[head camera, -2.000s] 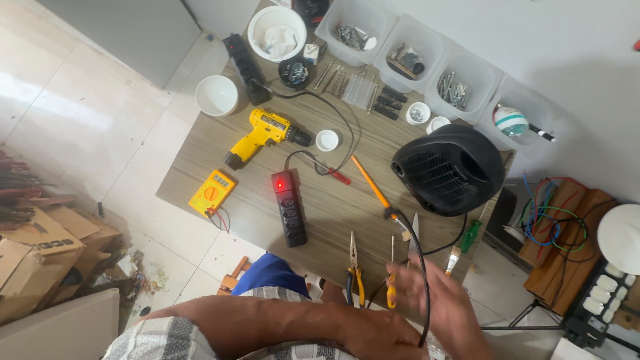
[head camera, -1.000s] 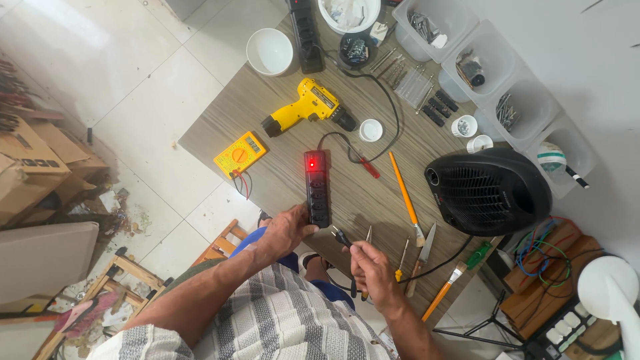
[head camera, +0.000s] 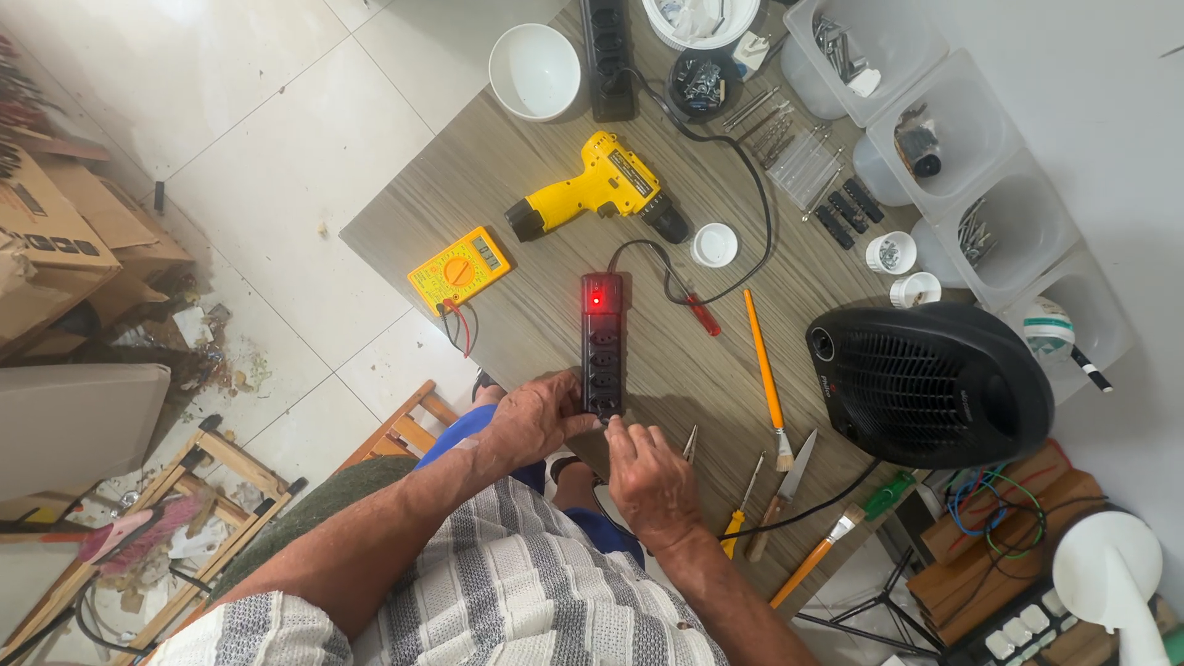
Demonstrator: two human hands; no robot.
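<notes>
A black power strip [head camera: 603, 356] with a lit red switch lies on the wood-grain table. My left hand [head camera: 538, 416] grips its near end from the left side. Close against that same end is my right hand [head camera: 650, 476], its fingers closed around the power plug, which they mostly hide. A black cord runs from below this hand across the table to a black fan heater [head camera: 930, 384] on the right. The strip's own cord leaves its far end and curves to a second black power strip [head camera: 608, 60] at the top.
Left of the strip is a yellow multimeter [head camera: 460, 270]; beyond it lies a yellow cordless drill [head camera: 601, 190]. Two paintbrushes, a knife [head camera: 784, 495] and a yellow-handled screwdriver [head camera: 742, 507] lie to the right. Clear plastic bins [head camera: 1004, 231] of hardware line the back edge.
My right hand has brought the plug from beside the strip up to its near end. Two seconds ago that hand was by the pliers and screwdriver. The view has shifted.
</notes>
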